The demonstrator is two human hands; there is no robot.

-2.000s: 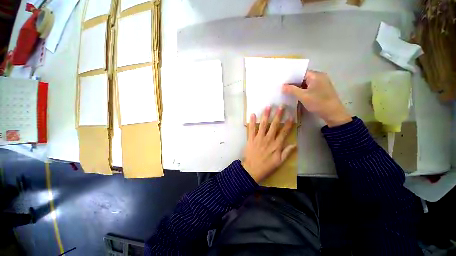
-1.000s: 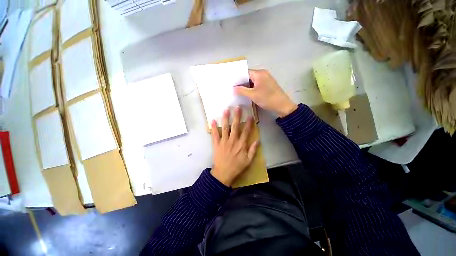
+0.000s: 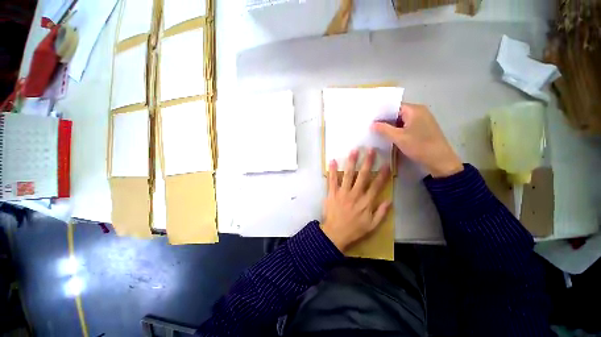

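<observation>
A white pad (image 3: 352, 122) lies on the upper half of a tan kraft cover (image 3: 375, 240) in front of me; its upper right corner sticks out past the cover. My left hand (image 3: 356, 204) lies flat, fingers spread, across the pad's lower edge and the cover. My right hand (image 3: 422, 137) pinches the pad's right edge, thumb on top, fingers hidden beneath. Another white pad (image 3: 270, 135) lies alone to the left.
Two columns of overlapping glued pieces (image 3: 187, 138) stand left. The glue bottle (image 3: 518, 138) rests on scrap cardboard (image 3: 537, 204) at right, below crumpled paper (image 3: 525, 68). A brown paper bundle (image 3: 580, 66) is far right. A desk calendar (image 3: 29, 158) is far left.
The camera view swung toward the right side and back. Both hands keep nearly the same place on the pad and cover; nothing was let go or taken hold of.
</observation>
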